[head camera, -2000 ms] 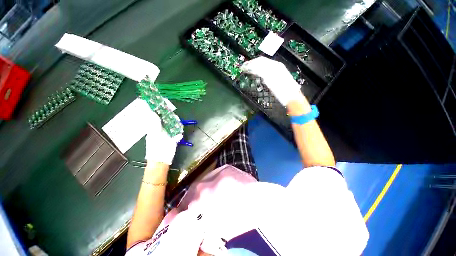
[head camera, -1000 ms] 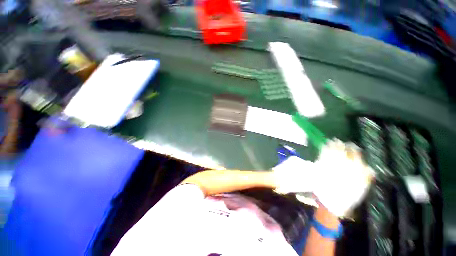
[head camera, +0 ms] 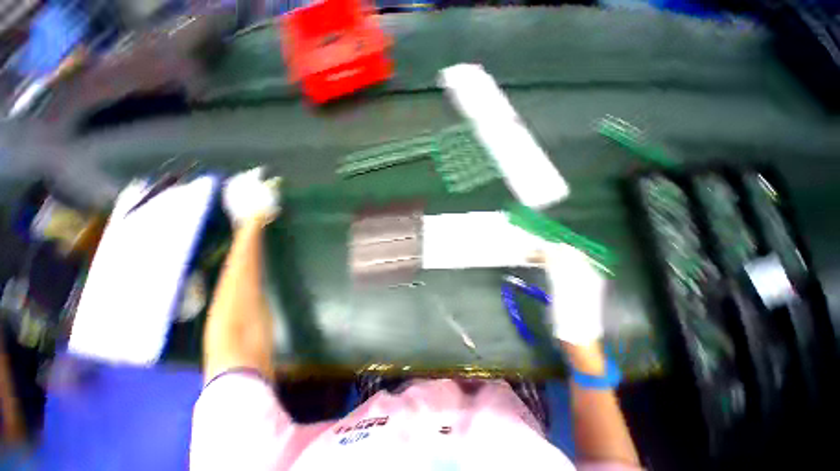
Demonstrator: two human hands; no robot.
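Observation:
The frame is blurred. My right hand, white-gloved, is over the right end of the white sheet, its fingers against a bundle of bright green rails; grip unclear. My left hand, white-gloved, is far left beside the clipboard, with a small yellowish bit at its fingertips that I cannot make out. A green PCB panel and a panel strip lie behind the sheet. Blue-handled side cutters lie left of my right hand. Thin tweezers lie nearer the table edge.
The brown grooved plate is left of the sheet. A white bar and red bin are behind. Another green strip lies back right. The black tray with boards is right. The clipboard and a blue folder are left.
The view has swung left since the first frame. My hands, close together at the right a second ago, are now apart: the left has gone far left, the right is by the rails.

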